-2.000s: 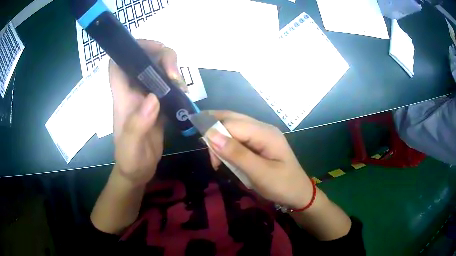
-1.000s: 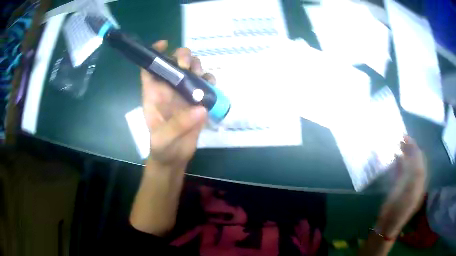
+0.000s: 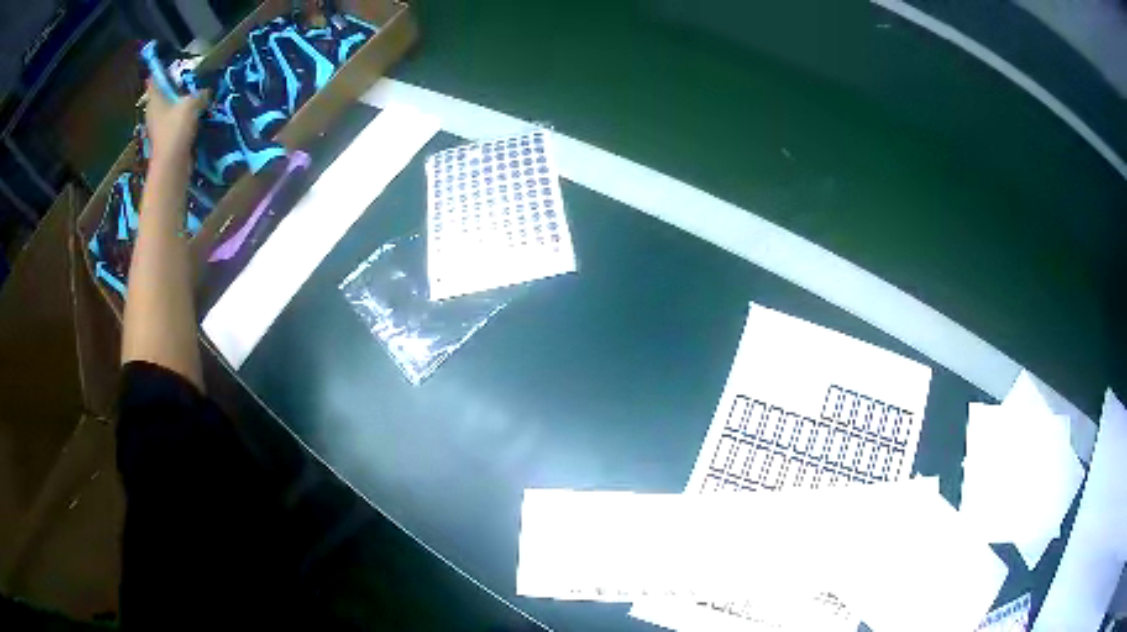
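My left hand (image 3: pixel 173 117) is at the far upper left, over the cardboard tray (image 3: pixel 365 74). Its fingers are at a black-and-turquoise device (image 3: pixel 161 72); the hand is small in view, and whether it grips the device is unclear. The tray is filled with several black-and-turquoise devices (image 3: pixel 278 74) lying jumbled. My right hand is out of the picture. A sheet with rows of dark round stickers (image 3: pixel 497 210) lies mid-bench, partly over a clear plastic bag (image 3: pixel 420 321). A sheet of black-outlined rectangular labels (image 3: pixel 810 432) lies at the right, its lower part covered by white sheets (image 3: pixel 742 543).
A purple strip (image 3: pixel 262 210) lies beside the tray. A long white strip (image 3: pixel 328 228) runs along the bench's left part. A white edge (image 3: pixel 729 241) borders the green surface behind the bench. More white paper (image 3: pixel 1020 463) lies at the right. Brown cardboard (image 3: pixel 43 333) stands at the lower left.
The view has swung left. My left hand has moved from in front of me, where it held a device, to the cardboard tray. My right hand has left the picture.
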